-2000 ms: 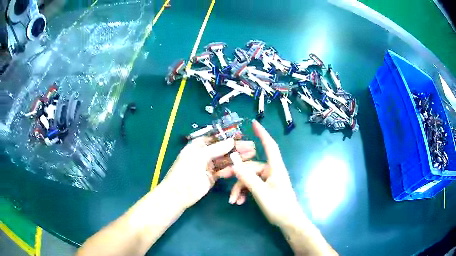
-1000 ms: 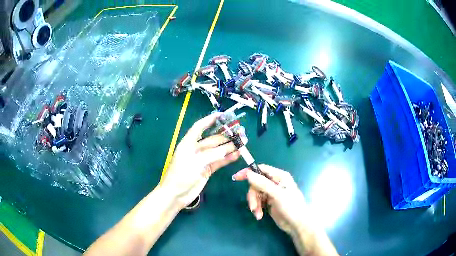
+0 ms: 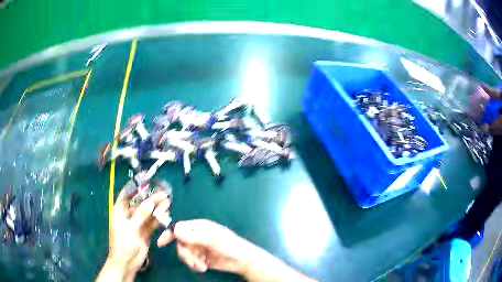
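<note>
My left hand (image 3: 131,220) holds a cable assembly (image 3: 144,190) by its wide grey and red head, below the left end of the heap. Its white stem points down and right to my right hand (image 3: 201,242), whose thumb and fingers pinch the dark end. The image is blurred, so fine detail at the fingertips cannot be told. A loose heap of similar cable assemblies (image 3: 187,135) lies on the green bench in front of my hands, across the yellow line at its left end.
A blue parts bin (image 3: 344,160) with small dark and brown pieces stands right of the heap. Clear plastic sheet (image 3: 41,160) with a small pile (image 3: 16,217) lies at left. At the far right are more dark parts (image 3: 468,132) and part of a person (image 3: 489,107).
The view has swung to the right, so bench things sit further left and the far-right parts and person show. My hands still hold the assembly between them, as one second ago.
</note>
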